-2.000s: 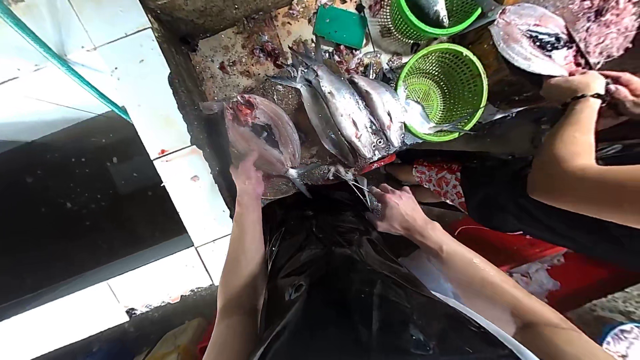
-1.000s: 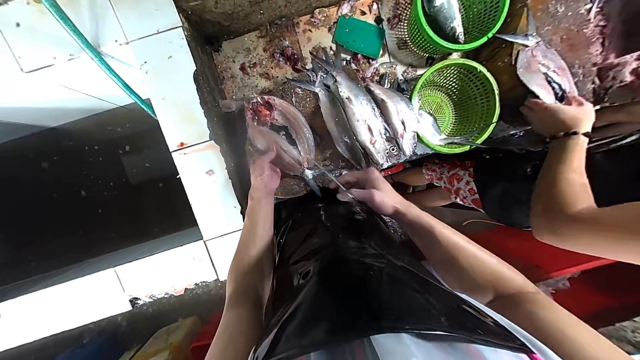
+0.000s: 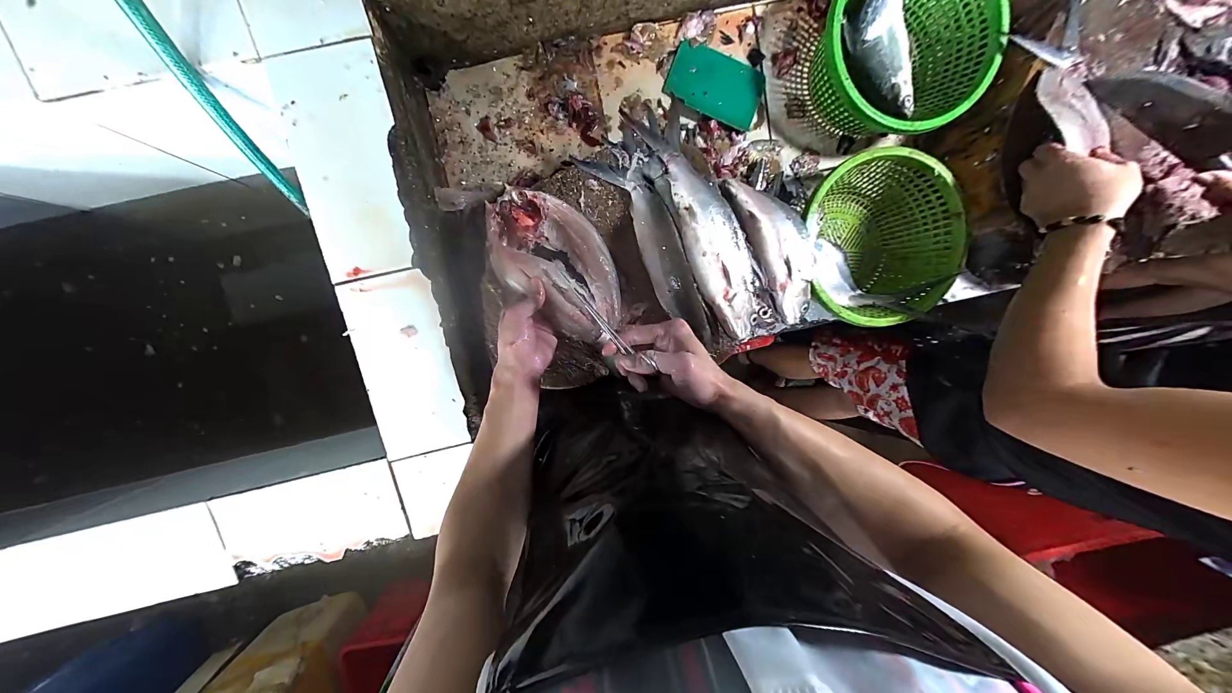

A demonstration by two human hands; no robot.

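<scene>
A split-open fish [image 3: 587, 241] lies spread on a round board at the left end of the work surface, its flesh up and a red patch near its far end. My left hand [image 3: 525, 337] rests on the near left edge of its flesh, fingers pressing or holding it. In my right hand [image 3: 674, 361] is a thin metal tool [image 3: 604, 325], its tip reaching into the dark cavity along the middle; whether it is tweezers or a knife, I cannot tell. Several whole silvery fish [image 3: 712, 241] lie side by side just right of the board.
Two green plastic baskets [image 3: 890, 154] stand to the right, the farther one with a fish in it. A green rectangular block [image 3: 714, 85] lies among scraps. A co-worker's hand [image 3: 1078, 188] holds a fish at far right. Left are white tiles [image 3: 342, 164] and a green hose [image 3: 197, 87].
My right hand has brought the metal tool over to the open fish, from near its tail. My left hand stays at the fish. The co-worker's fish has shifted in their hands.
</scene>
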